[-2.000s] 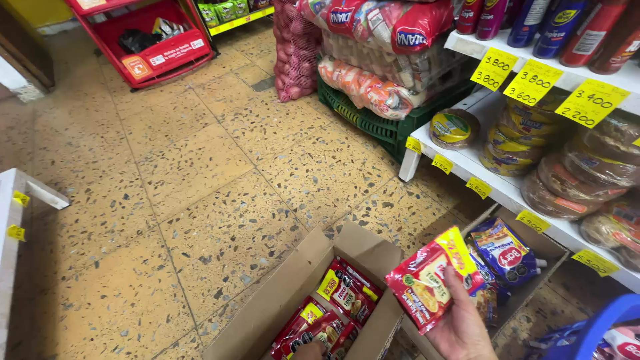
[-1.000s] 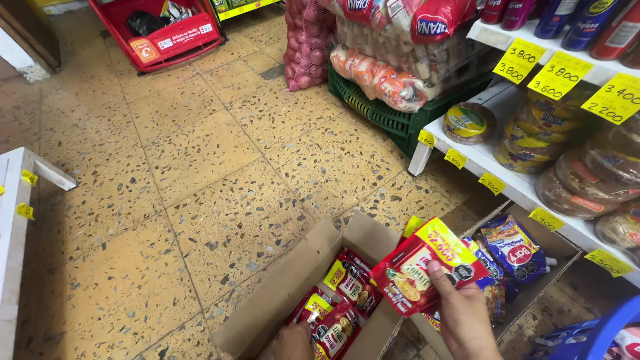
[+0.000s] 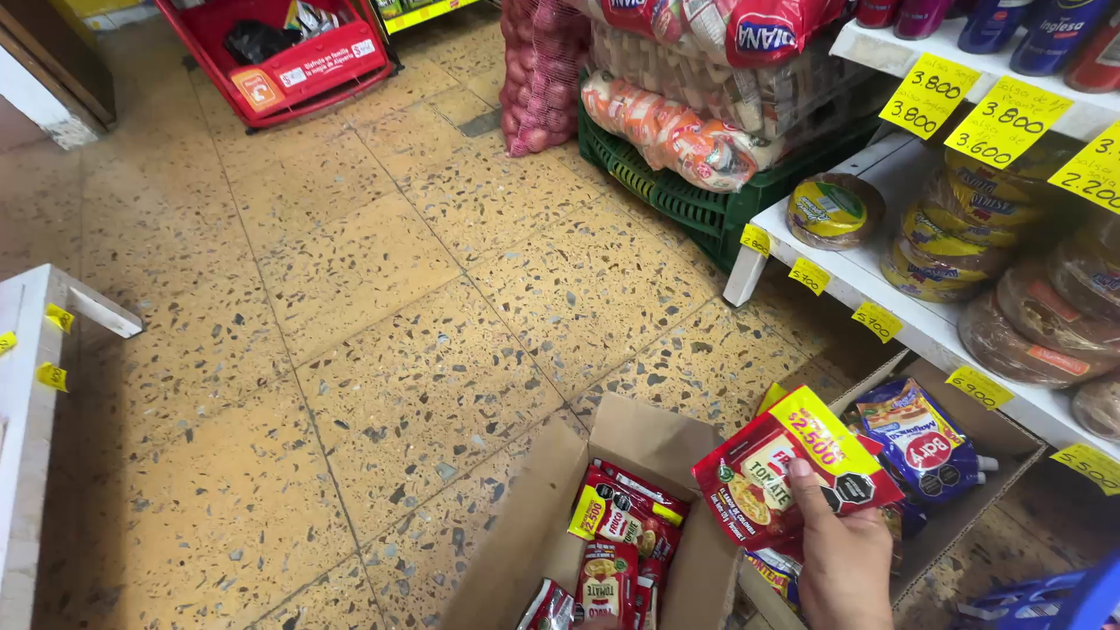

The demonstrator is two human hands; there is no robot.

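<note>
My right hand (image 3: 844,556) holds red tomato sauce pouches (image 3: 770,481) with yellow price bands, the thumb pressed on the front one; another pouch's edge shows behind. Below and left stands an open cardboard box (image 3: 643,424) with several similar red pouches (image 3: 608,573) inside. Only a bit of my left hand (image 3: 599,623) shows at the bottom edge, against a pouch in that box; its grip is hidden. Behind my right hand, a second cardboard box (image 3: 971,516) holds a blue mayonnaise pouch (image 3: 919,437) and other packets.
A white shelf (image 3: 849,289) with wrapped round goods and yellow price tags overhangs the second box. A blue plastic basket (image 3: 1067,595) is at lower right. Farther back are a green crate (image 3: 682,201), a mesh sack of onions (image 3: 542,79) and a red display stand (image 3: 306,79). A white shelf end (image 3: 35,350) juts in at left.
My left hand, seen inside the left box a second ago, has dropped almost out of view at the bottom. The pouches in my right hand have turned and their fronts now show more fully.
</note>
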